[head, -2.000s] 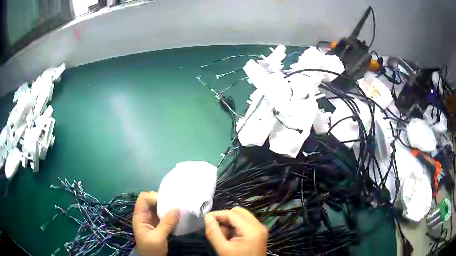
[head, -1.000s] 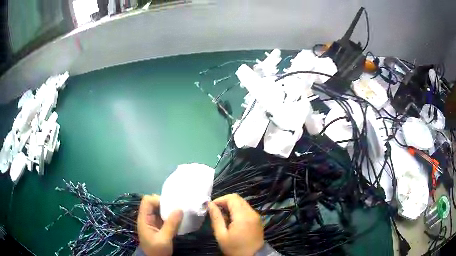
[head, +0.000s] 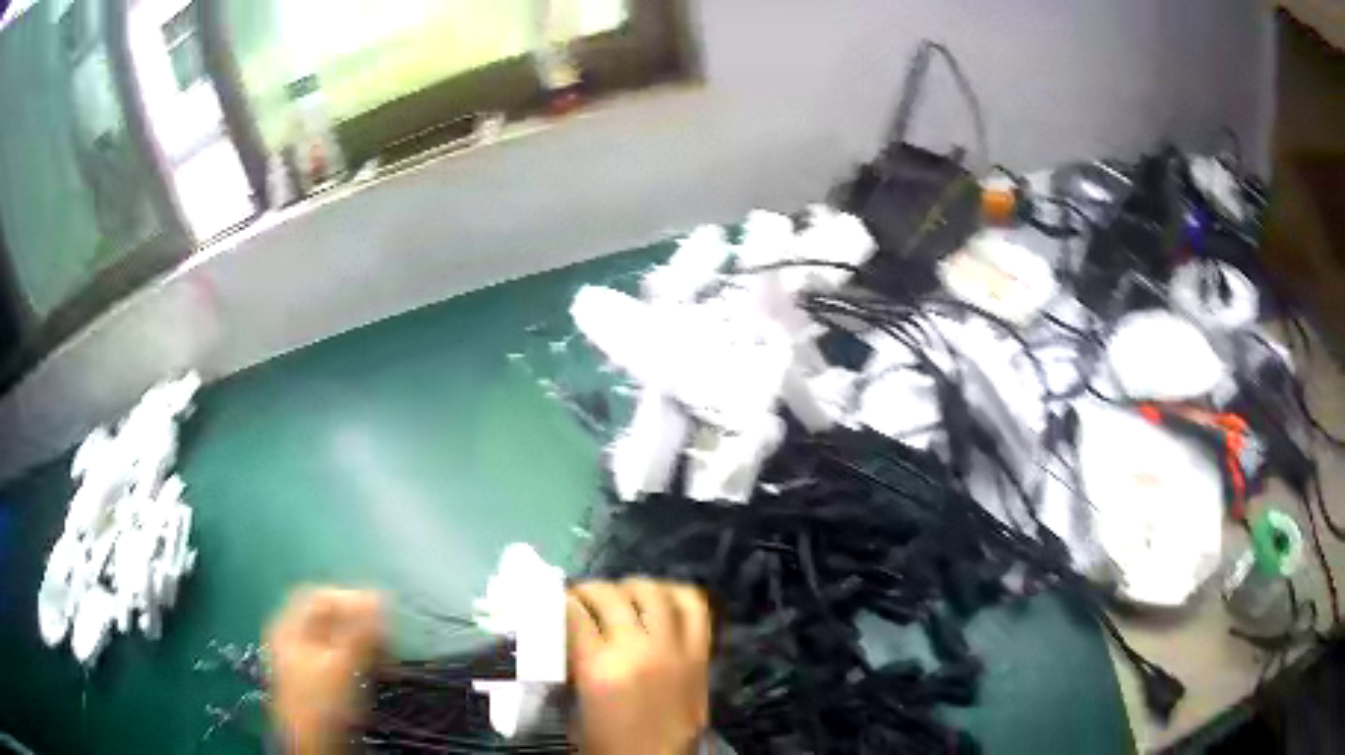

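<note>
My right hand [head: 643, 658] holds a white plastic housing [head: 540, 627] at its right side, turned edge-on over the cable bundle. My left hand [head: 325, 664] is blurred, left of the housing and apart from it, fingers curled; thin dark lines run between it and the housing, and whether it grips them cannot be told. The bundle of black cable leads [head: 797, 590] lies under and right of my hands. Its stripped wire ends [head: 236, 686] show at the lower left.
Loose white housings [head: 126, 524] are heaped at the left. Housings with leads [head: 708, 354] are piled right of centre. A black box [head: 907, 214] stands at the back right. An orange-red tool [head: 1217, 435], a green-ended reel [head: 1271, 546] and round white units [head: 1165, 354] lie at the right.
The view has shifted, showing more window. The housing has turned from face-on to edge-on. My left hand has let go of it and moved left; my right hand now holds it.
</note>
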